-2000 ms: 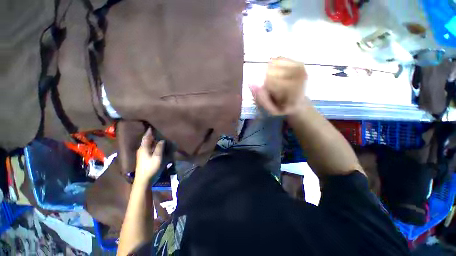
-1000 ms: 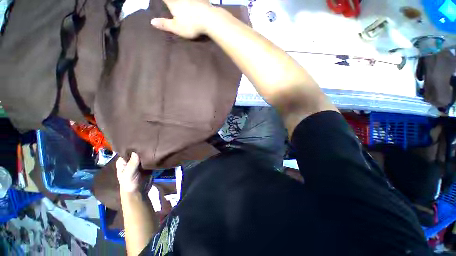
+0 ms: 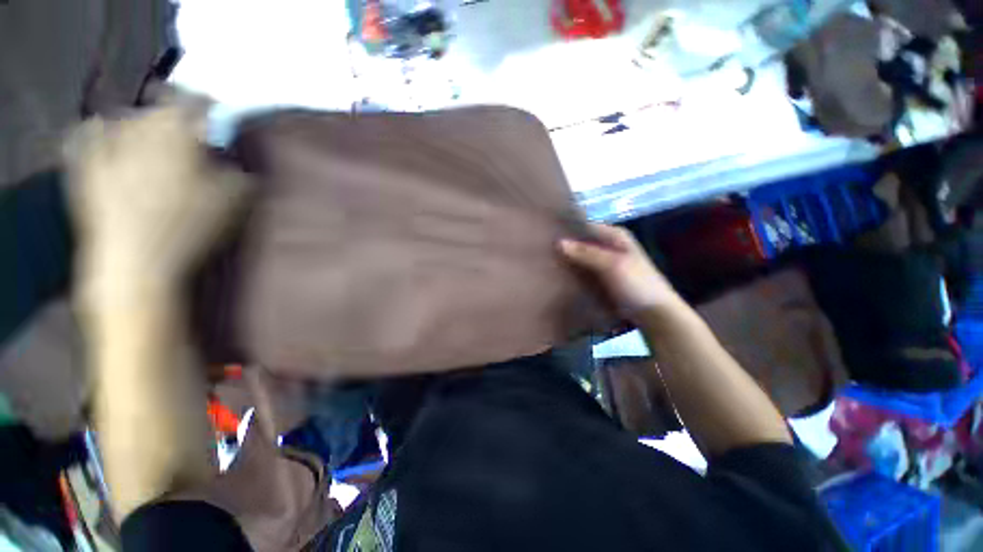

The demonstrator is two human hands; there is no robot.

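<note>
A brown garment panel [image 3: 399,248] with rounded corners is stretched between my hands, over the front edge of the white table and my lap. A short slit or seam line shows faintly near its middle. My right hand [image 3: 617,270] grips the panel's right edge, thumb on top. My left hand [image 3: 156,199] is strongly blurred at the panel's left edge; whether its fingers hold the cloth cannot be told.
The white table [image 3: 690,140] lies behind the panel, with a red item [image 3: 587,15] at its back. Blue baskets [image 3: 825,216] stand below its right end. Brown and black pieces [image 3: 884,323] are piled at the right. Brown cloth [image 3: 49,65] lies far left.
My right hand has moved from the panel's far edge to its right edge. My left hand has moved up and left. The panel has shifted and turned, and the view has swung right.
</note>
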